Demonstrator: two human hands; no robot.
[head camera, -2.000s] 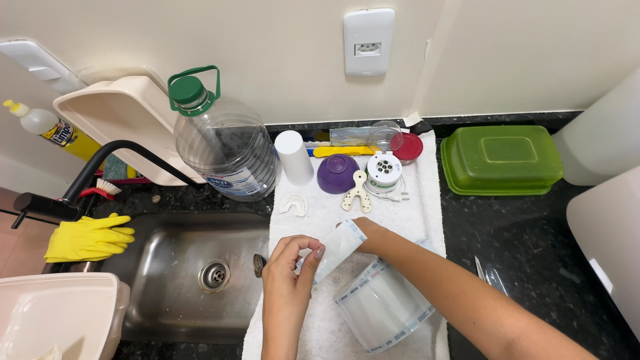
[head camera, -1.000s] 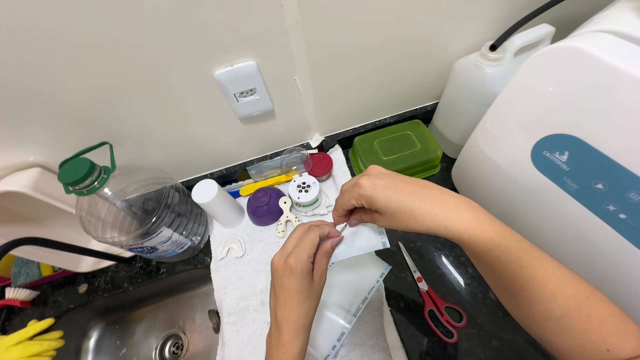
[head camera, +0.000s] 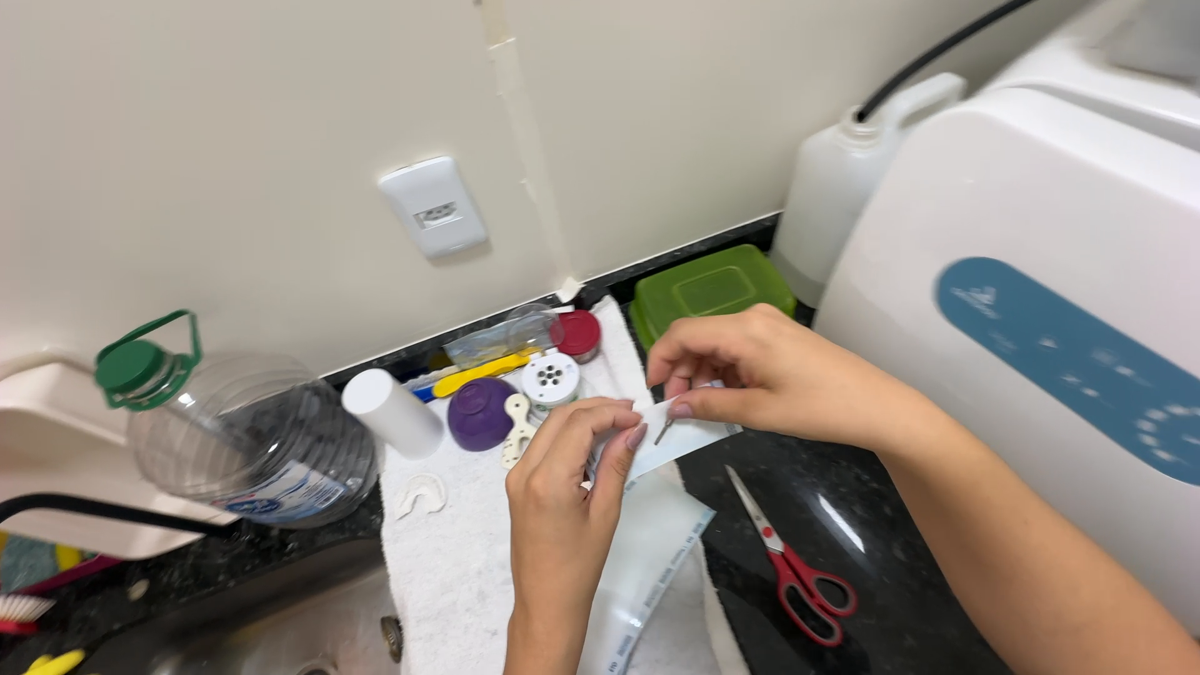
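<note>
My left hand (head camera: 577, 469) pinches the edge of a small sterilization pouch (head camera: 656, 452), white and clear, above the towel. My right hand (head camera: 741, 375) is at the pouch's upper edge, with a small thin metal piece (head camera: 664, 431), perhaps a dental bur, at its fingertips; whether it is inside the pouch I cannot tell. Below lies a larger sterilization pouch (head camera: 647, 562) on the white towel (head camera: 459, 553). Behind my left hand are a purple rubber bowl (head camera: 480, 414), a cream perforated piece (head camera: 517, 431) and a white round holder with holes (head camera: 550, 377).
Red-handled scissors (head camera: 797, 572) lie on the dark counter. A green plastic box (head camera: 712, 286), a white jug (head camera: 825, 187) and a large white machine (head camera: 1012, 216) stand right. Left are a white cylinder (head camera: 392, 412), a large clear bottle (head camera: 253, 441) and the steel sink (head camera: 281, 609).
The view has swung right, bringing the machine and scissors into sight. Two seconds ago my right hand was hidden behind the small pouch; now its fingers show at the pouch's edge with the metal piece.
</note>
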